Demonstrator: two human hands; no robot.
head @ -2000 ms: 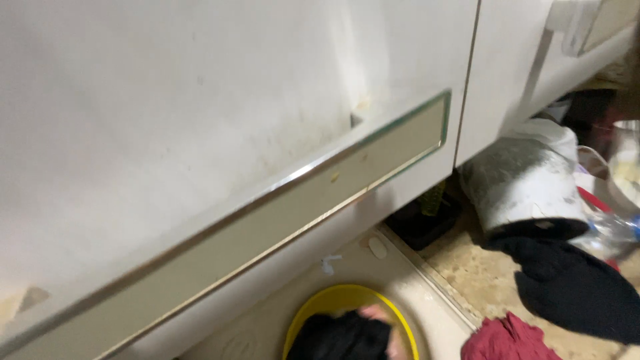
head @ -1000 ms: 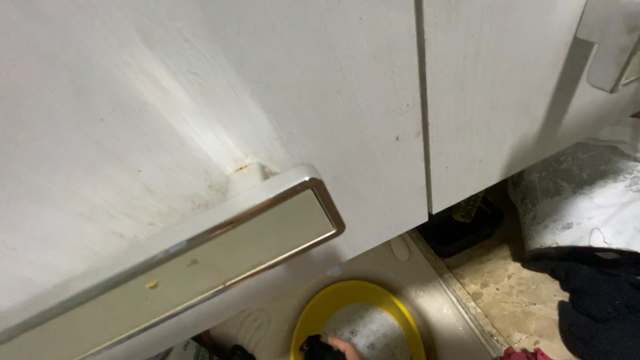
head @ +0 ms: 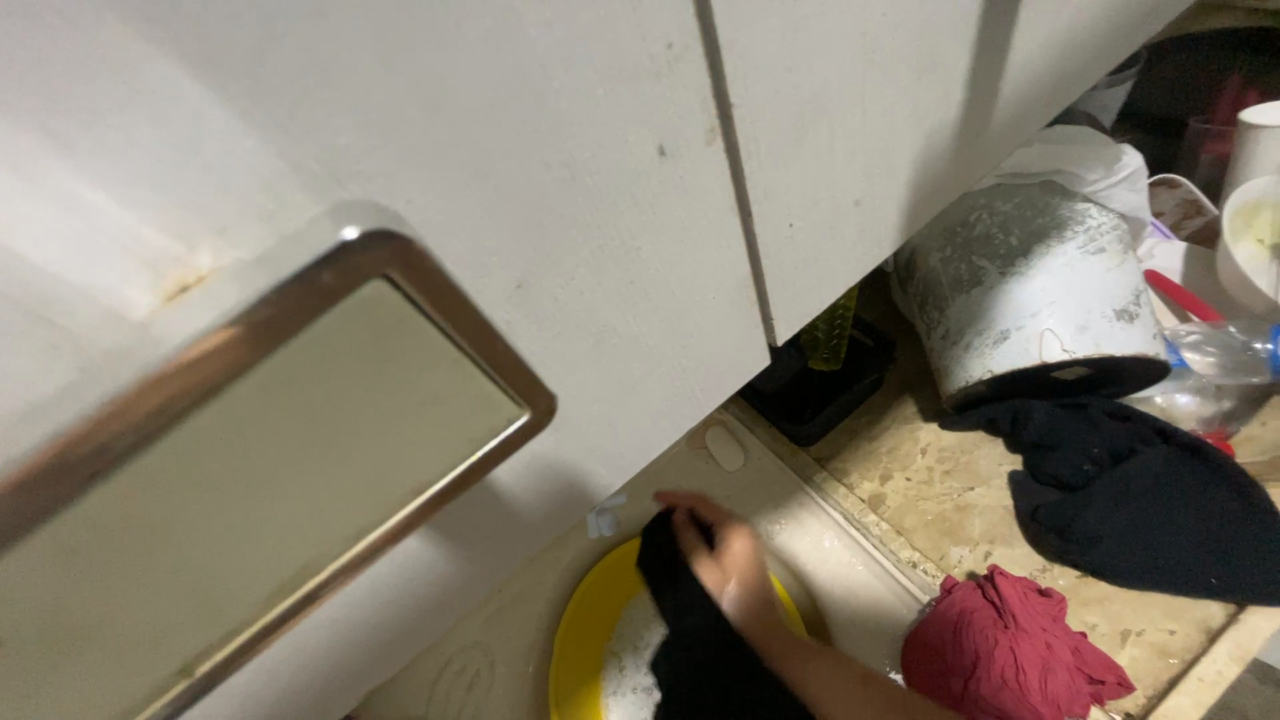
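My right hand grips a black cloth above a yellow basin of sudsy water at the bottom of the view. The cloth hangs from my fingers over the basin, its lower end cut off by the frame edge. The basin stands on a pale, wet surface. Right of it, a crumpled red cloth lies on the stone counter, below another black cloth. My left hand is out of view.
White cabinet doors with a metal-framed handle fill the upper left, close above the basin. A worn white cylindrical container lies at the right, beside plastic bottles and a bowl. A black tray sits under the cabinet.
A second ago the hand and black cloth were low in the basin; now the hand is raised near its far rim with the cloth hanging down. The cabinet handle appears larger as the view shifted.
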